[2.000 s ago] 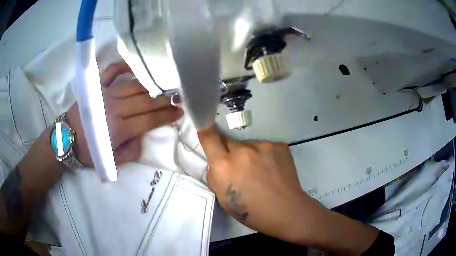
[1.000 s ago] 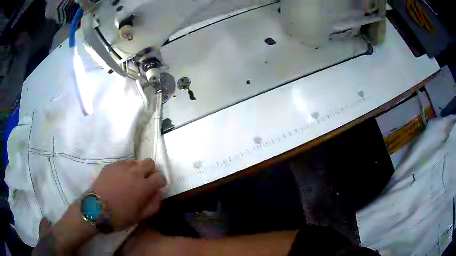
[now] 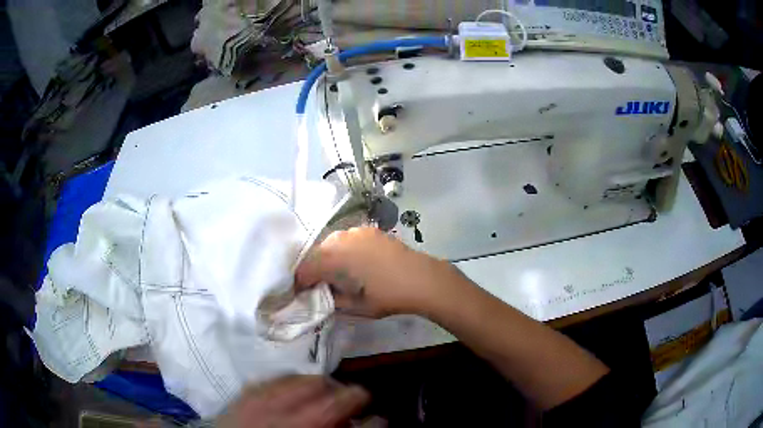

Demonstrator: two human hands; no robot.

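A white garment [image 3: 217, 259] with double dark stitch lines lies bunched on the left part of the table, one edge reaching the needle area [image 3: 368, 201] of the sewing machine. My right hand [image 3: 360, 269] is just below the needle area, its fingers closed on the garment's folded edge. My left hand [image 3: 293, 403] is blurred at the bottom edge, partly cut off, by the garment's lower part; its grip cannot be told. The presser foot is too small and blurred to make out.
The off-white machine head [image 3: 519, 100] spans the back of the white table [image 3: 535, 292]. A blue and white tube [image 3: 299, 155] hangs left of the needle. Grey cloth piles [image 3: 251, 38] lie behind. Orange-handled snips [image 3: 733, 167] lie far right. More white cloth [image 3: 711, 376] is at lower right.
The view has widened and shows the whole machine. My right hand has come up to the cloth near the needle. My left hand is now at the bottom edge. The garment is more bunched.
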